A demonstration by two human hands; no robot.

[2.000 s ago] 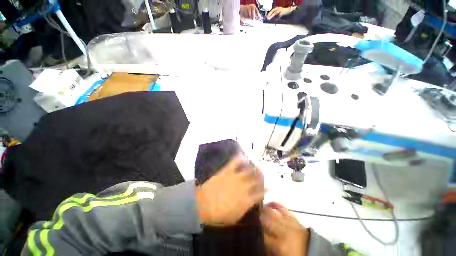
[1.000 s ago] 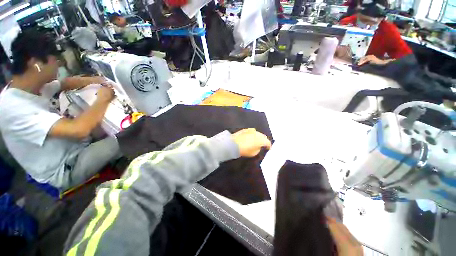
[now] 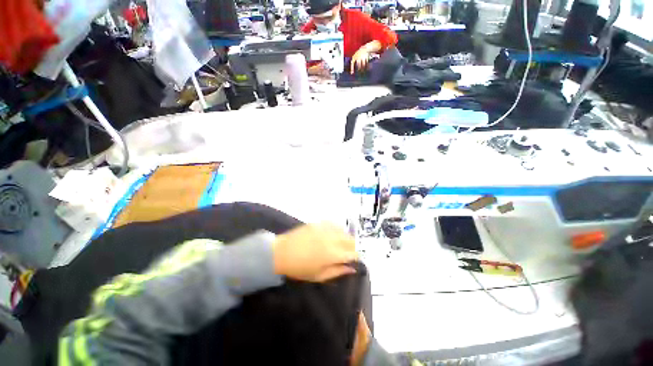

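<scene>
A large dark garment piece (image 3: 236, 214) lies over the left and front of the white table and hangs toward me. My left hand (image 3: 318, 251) grips its upper edge, fingers bent over the cloth, just left of the needle area. My right hand (image 3: 360, 336) is mostly hidden behind the right edge of the cloth; only a strip of it shows at the bottom, so its grip is unclear. The sewing machine's needle area (image 3: 374, 227) stands to the right of the cloth, with no cloth seen under it.
A phone (image 3: 460, 234) and thread snips (image 3: 491, 267) lie on the machine bed, with a thin cord beside them. A brown board (image 3: 170, 193) lies at the back left near a grey motor housing (image 3: 27, 207). A person in red (image 3: 366, 36) works across the table.
The view has swung back to the right. My left hand has moved the large cloth right, toward the needle area. The narrower dark piece is no longer distinguishable.
</scene>
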